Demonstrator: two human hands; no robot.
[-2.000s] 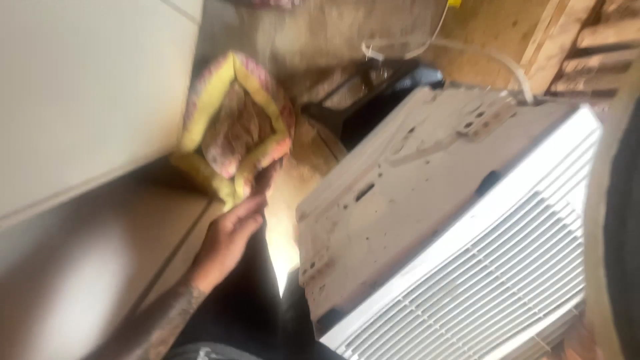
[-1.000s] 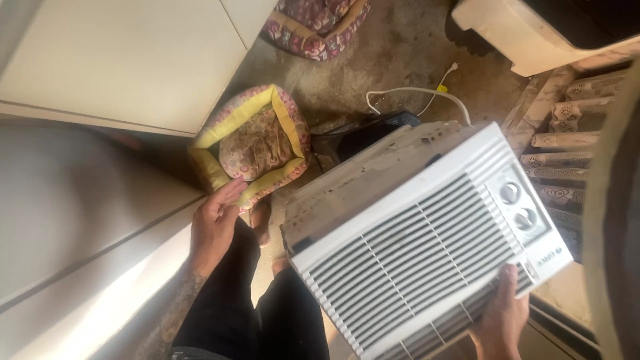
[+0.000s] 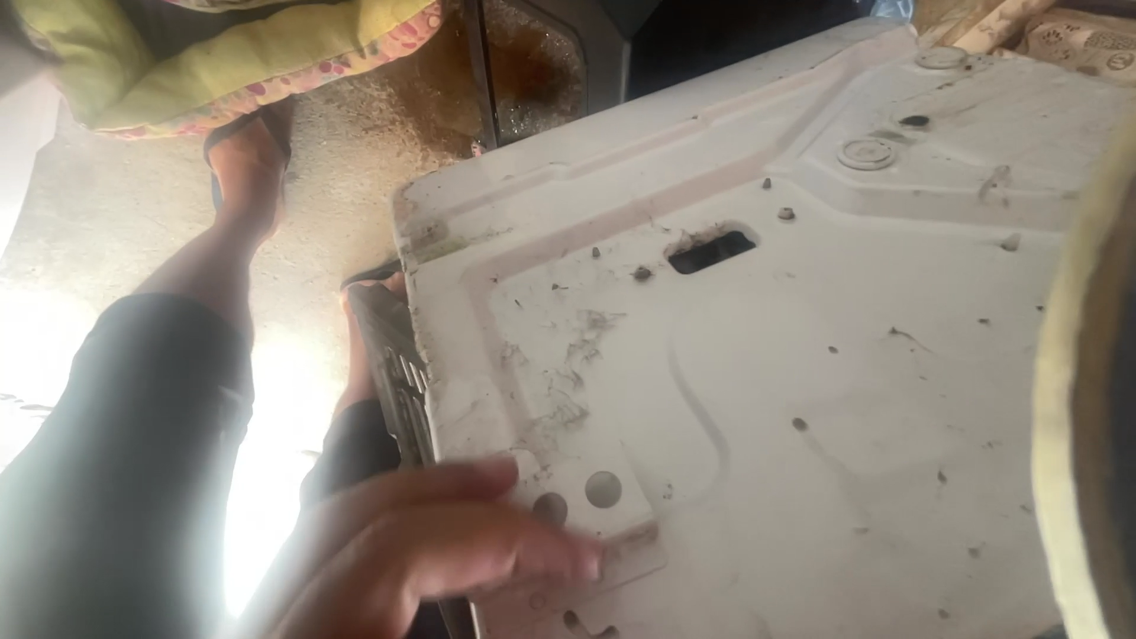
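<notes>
A window air conditioner's dirty, pale casing panel [image 3: 754, 382] fills the middle and right of the view, tilted. It has round holes, a dark slot and stains. At the lower left, my left hand [image 3: 444, 541], blurred, reaches over the panel's edge beside two round holes. Its fingers are apart and nothing shows between them; whether they touch the panel is unclear. My right hand is not in view. The unit's front grille is hidden, except perhaps for dark slats along the left edge.
My legs in dark trousers [image 3: 133, 470] and sandalled feet are at the left on the concrete floor [image 3: 337, 177]. A yellow pet bed [image 3: 240, 67] lies at the top left. Behind the unit is a dark object [image 3: 603, 53]. A pale-rimmed, blurred edge [image 3: 1056, 399] blocks the far right.
The air conditioner has turned, so its casing panel faces me instead of the white front grille. My left hand has moved to the panel's edge. My right hand has left the view, which is closer.
</notes>
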